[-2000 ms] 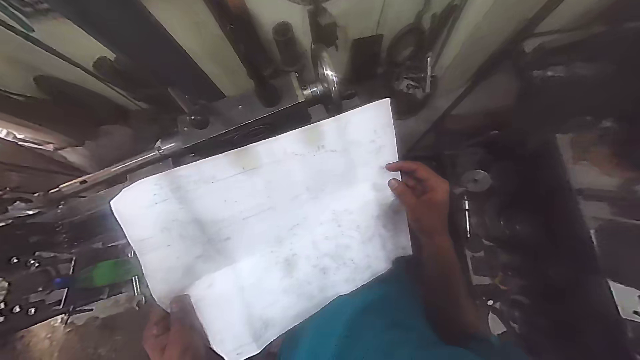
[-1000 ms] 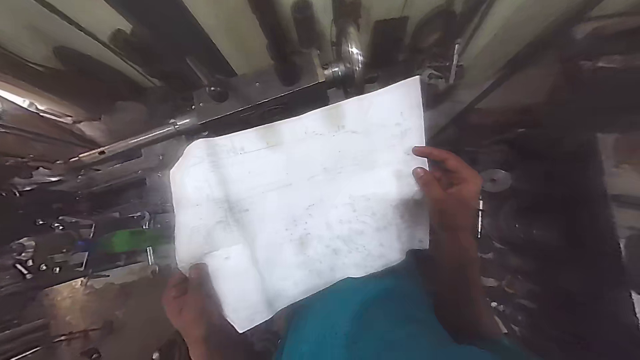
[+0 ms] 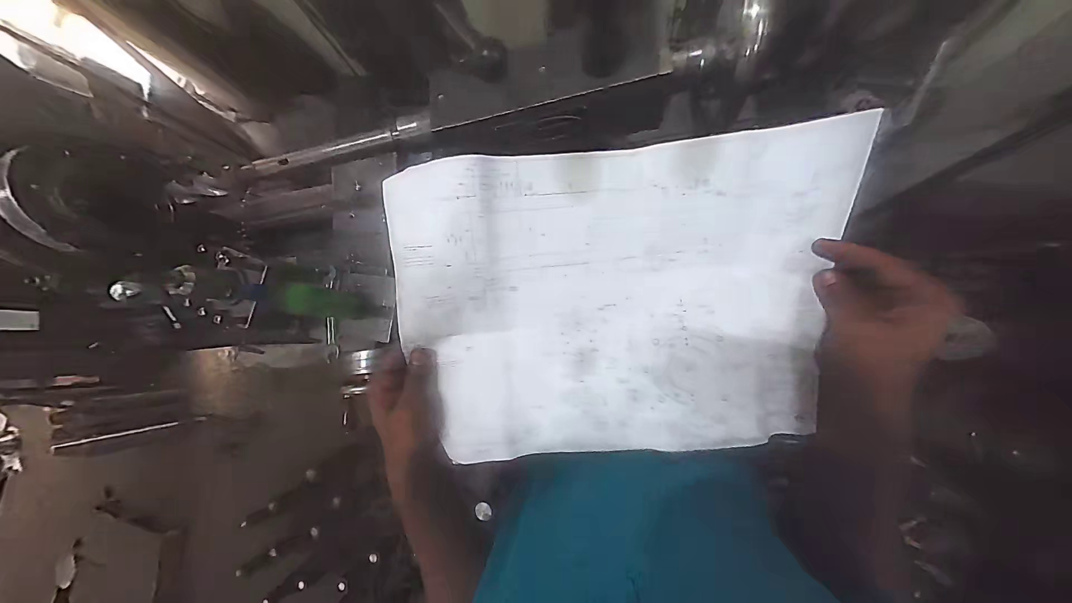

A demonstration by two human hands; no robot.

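A large white paper sheet [image 3: 620, 285] with faint printed lines and marks, likely a drawing, is spread out in front of my body. My left hand [image 3: 406, 402] grips its lower left edge, thumb on the face of the sheet. At the right edge, my right hand [image 3: 879, 301] pinches the paper between thumb and fingers. The sheet is creased and a little wavy, and its fine marks are blurred. Behind its upper edge lies part of a metal machine, whose lower portion the paper hides.
A metal rod [image 3: 335, 151] runs from the machine toward the upper left. A green object [image 3: 314, 299], blurred, lies among metal tools and small parts left of the sheet. A brown surface [image 3: 251, 419] bears several long metal pieces. A round disc [image 3: 967, 337] is beyond my right hand.
The view has shifted and turned, showing more of the left side. Both hands keep hold of the sheet, which now sits more level than two seconds ago.
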